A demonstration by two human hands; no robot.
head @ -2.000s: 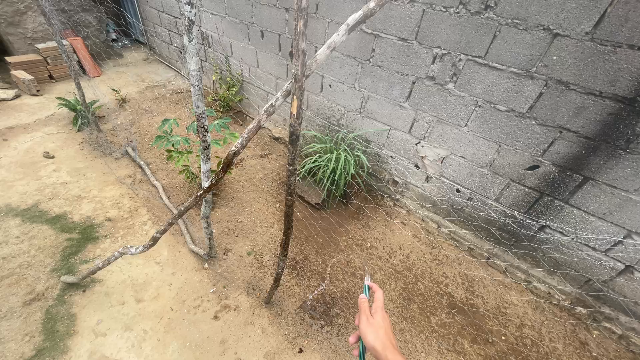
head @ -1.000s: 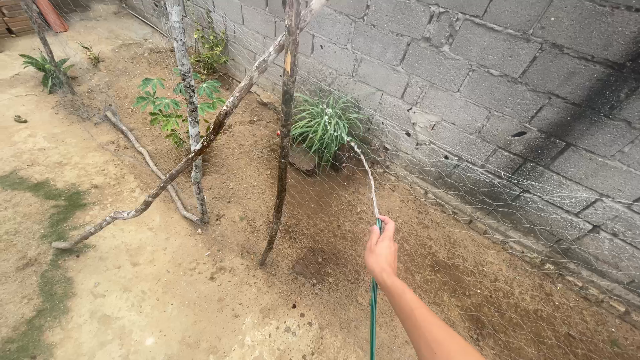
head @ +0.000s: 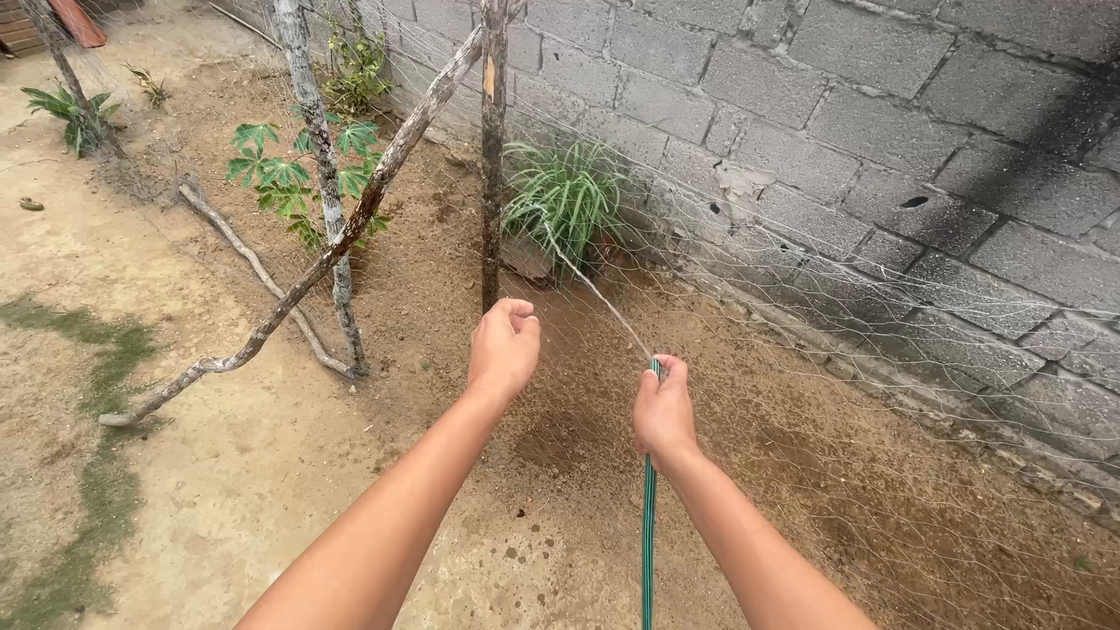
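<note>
My right hand (head: 663, 407) grips a green striped garden hose (head: 648, 542) near its open end. A thin stream of water (head: 595, 289) runs from the hose up to a clump of long-leaved green grass-like plant (head: 569, 197) at the foot of the wall. My left hand (head: 505, 346) is raised to the left of the hose, fingers curled, just by the lower part of an upright wooden post (head: 493, 175). Whether its fingers hold the wire netting (head: 752, 262) cannot be told. Damp, darker soil (head: 560, 437) lies below the hands.
A grey concrete block wall (head: 857, 114) runs along the right. A slanted branch (head: 376, 188) crosses a pale post (head: 319, 131) on the left, with another branch (head: 262, 271) on the ground. A broad-leaved plant (head: 284, 171) grows behind them. Bricks (head: 19, 31) lie at the far left.
My left hand has come into view beside the post. Water now runs from the hose, which it did not visibly do two seconds ago; my right hand still holds the hose.
</note>
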